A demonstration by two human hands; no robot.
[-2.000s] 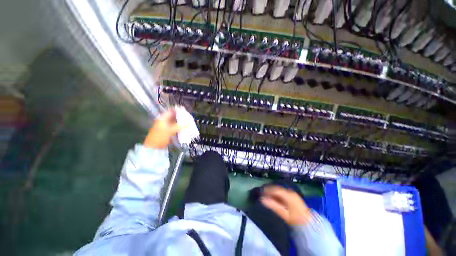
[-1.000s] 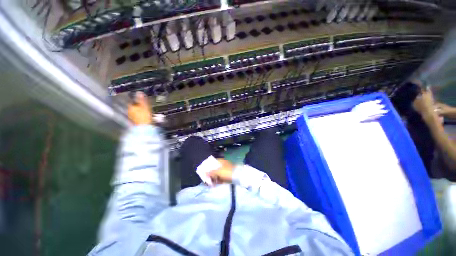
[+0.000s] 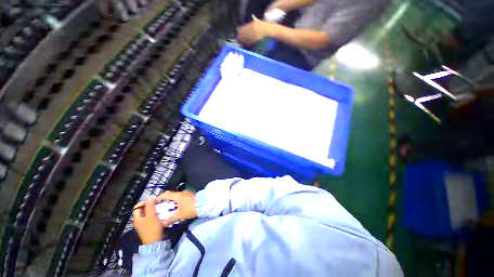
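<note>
My left hand (image 3: 147,223) and my right hand (image 3: 182,205) are together at the lower left, in front of the rack. Small white adapters (image 3: 164,210) are between them, with a dark spot on them; their number is unclear. The right hand grips them and the left fingers close on their left side. A blue tote (image 3: 344,127) stands ahead, with a bright white liner (image 3: 271,113) inside. A group of white adapters (image 3: 232,65) lies in its far left corner.
The rack (image 3: 67,121) with strips, sockets and hanging adapters fills the left. A person's hands (image 3: 257,31) are beyond the tote. Another blue box (image 3: 425,197) stands at the right, past yellow-black floor tape (image 3: 392,162). A pale metal frame (image 3: 433,86) is at the upper right.
The view has turned right towards the tote. My left hand has left the rack and joined my right hand at the white adapters.
</note>
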